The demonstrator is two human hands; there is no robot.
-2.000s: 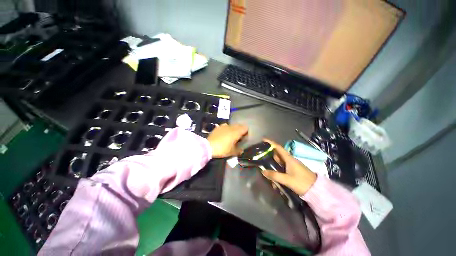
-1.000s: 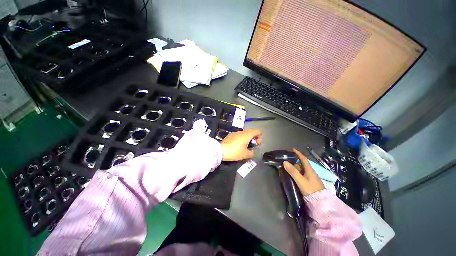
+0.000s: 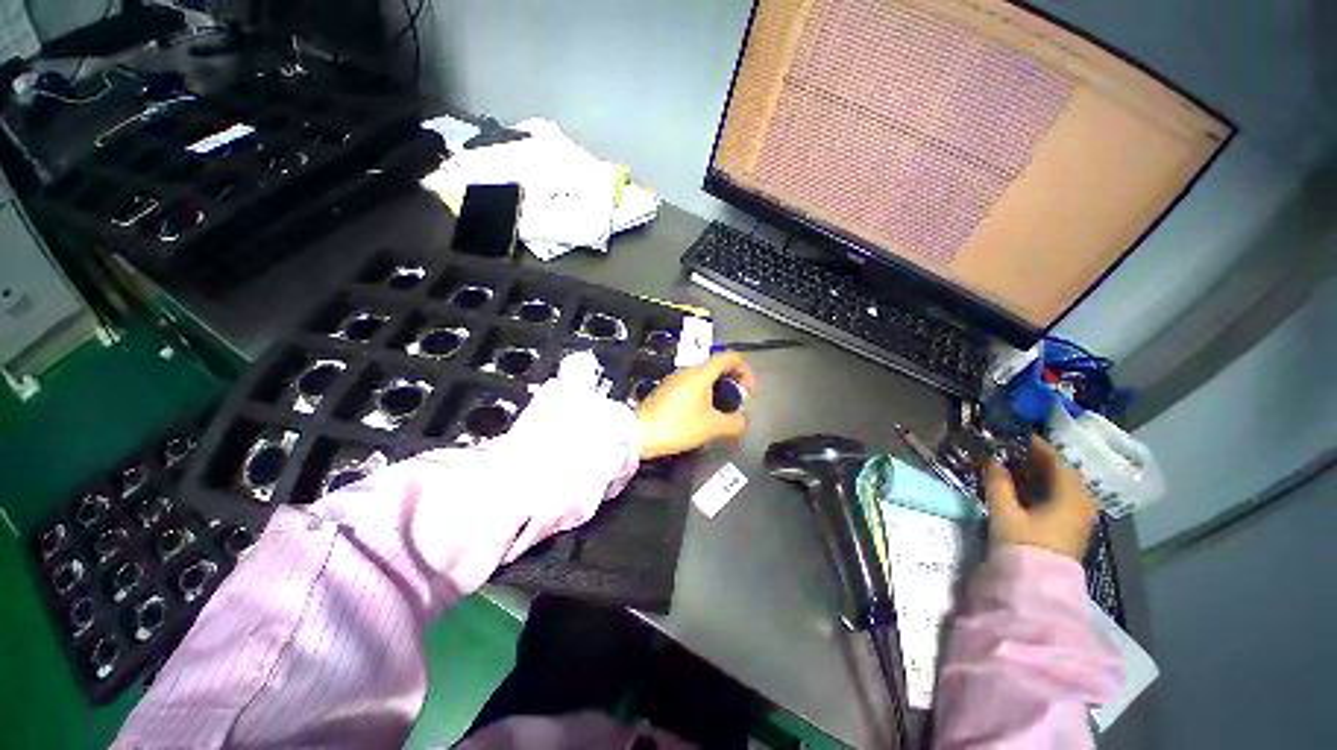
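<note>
My left hand (image 3: pixel 686 410) holds a round dark-faced watch module (image 3: pixel 729 393) in its fingertips, above the right edge of the black foam tray (image 3: pixel 587 542). The tray's pockets hold round silvery-rimmed pieces. A white barcode label (image 3: pixel 719 489) lies on the desk just below my left hand. The black barcode scanner (image 3: pixel 831 513) lies on the desk, untouched, with its cable running to the bottom edge. My right hand (image 3: pixel 1038 506) is at the right over the dark mouse area, fingers curled; what lies under it is mostly hidden.
An open notebook (image 3: pixel 919 579) lies beside the scanner. The keyboard (image 3: pixel 836 311) lies below the monitor (image 3: pixel 968 147). A white basket (image 3: pixel 1114 462) is at the right. A phone (image 3: pixel 488 220) and papers (image 3: pixel 565 191) are at the back. Another tray (image 3: pixel 140 542) is at lower left.
My right hand has let go of the scanner and moved right to the mouse area. The scanner lies on the desk, and the notebook is uncovered. My left hand has turned the module's dark face into view.
</note>
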